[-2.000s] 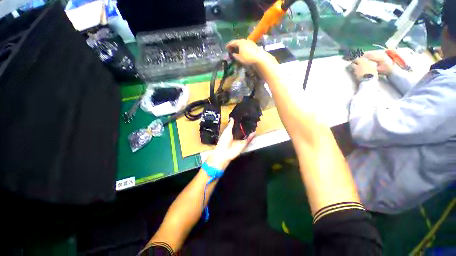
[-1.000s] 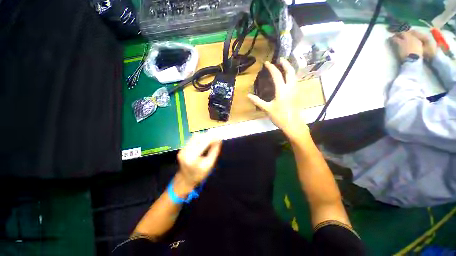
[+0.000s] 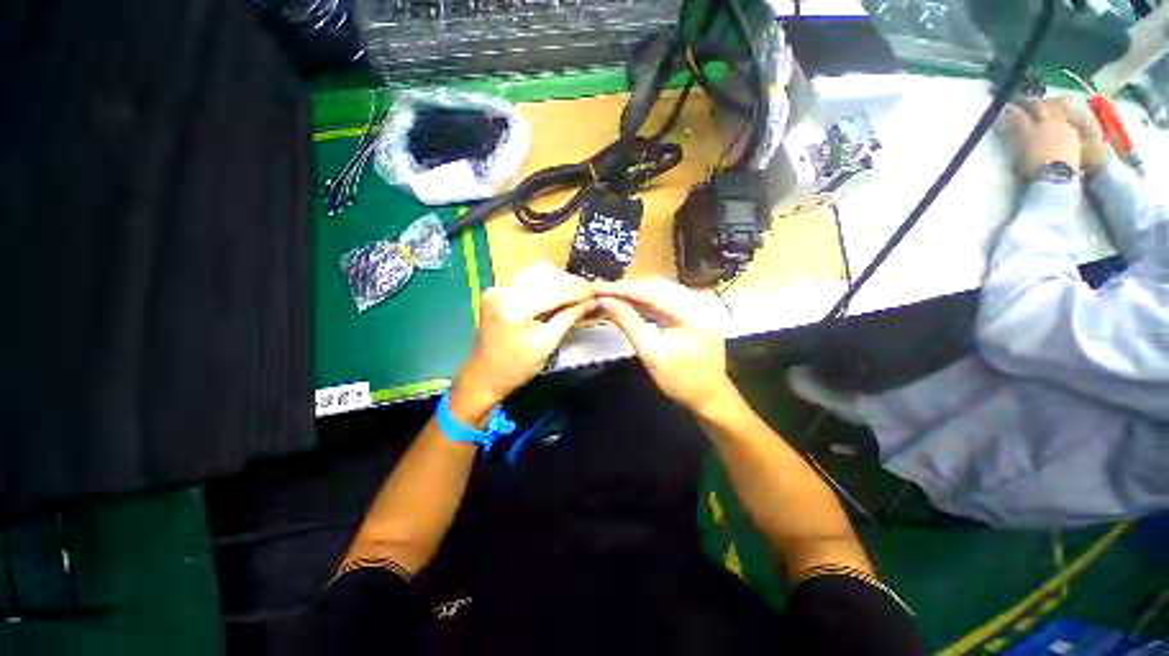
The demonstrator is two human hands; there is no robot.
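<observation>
My left hand (image 3: 523,331) and my right hand (image 3: 669,336) meet fingertip to fingertip over the board's front edge. Whatever may be between the fingertips is too small or hidden to tell. A black corded unit (image 3: 606,235) with pale printing lies just behind the fingertips, its near end partly covered by them. A second black unit (image 3: 722,227) lies to its right on the tan board (image 3: 808,250). Black cable (image 3: 559,192) lies looped behind the first unit. A blue wrist strap (image 3: 472,426) is on my left wrist.
An open clear bag (image 3: 451,146) of black parts and a small twisted bag (image 3: 394,263) lie on the green mat. A black bin (image 3: 154,244) stands at left. A clear tray (image 3: 500,41) is behind. A hanging black cord (image 3: 949,160) crosses at right, beside a seated person (image 3: 1026,346).
My right hand has left the right-hand unit and moved left to meet my left hand, which has risen to the board's edge. The orange screwdriver seen earliest is out of view.
</observation>
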